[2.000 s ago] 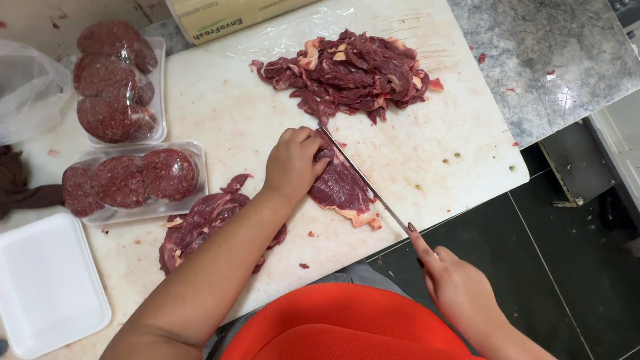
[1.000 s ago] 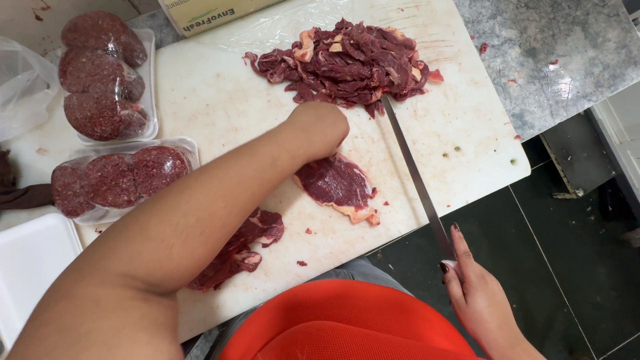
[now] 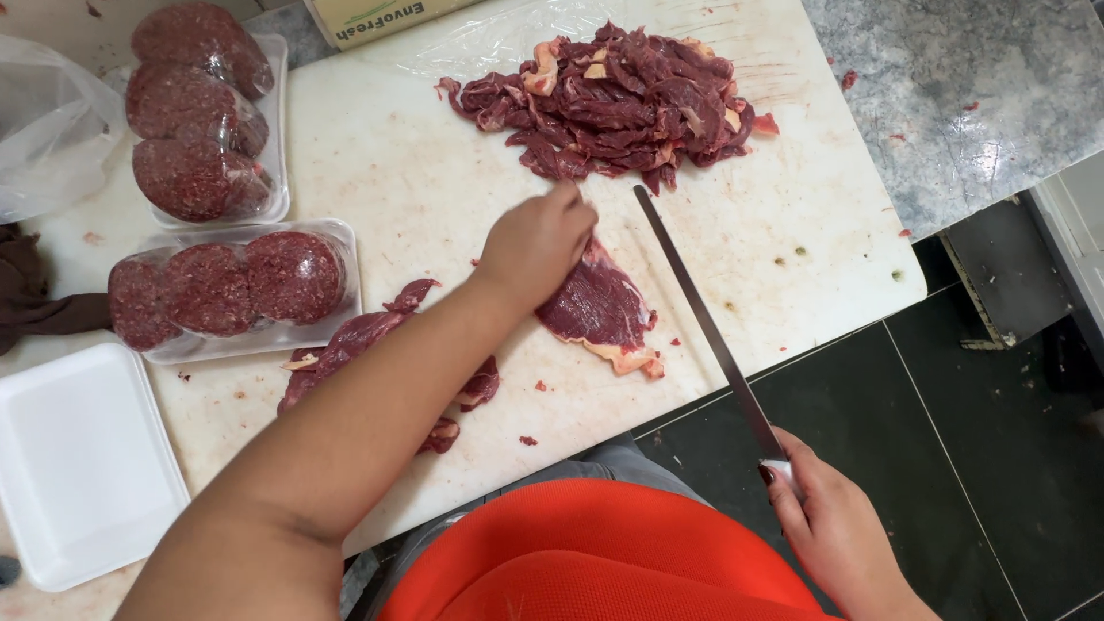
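My right hand (image 3: 819, 509) grips the white handle of a long knife (image 3: 707, 332), whose blade points up and left over the white cutting board (image 3: 828, 216). My left hand (image 3: 543, 237) is bent over the upper end of a slab of red meat (image 3: 599, 297) with a fatty lower edge; whether its fingers hold anything is hidden. Just beyond my fingers lies a heap of sliced meat (image 3: 621, 103). More raw meat (image 3: 345, 345) lies partly under my left forearm.
At the left are two wrapped trays of ground meat patties (image 3: 198, 112) (image 3: 216, 289), an empty white foam tray (image 3: 82, 466), a plastic bag (image 3: 52, 129) and a dark cloth (image 3: 52, 310). A film box (image 3: 379, 17) stands at the back, a grey stone counter (image 3: 966, 95) at the right.
The knife was on the meat slab two seconds ago and is now off to its right. My left hand has drawn back toward the slab's upper end since one second ago.
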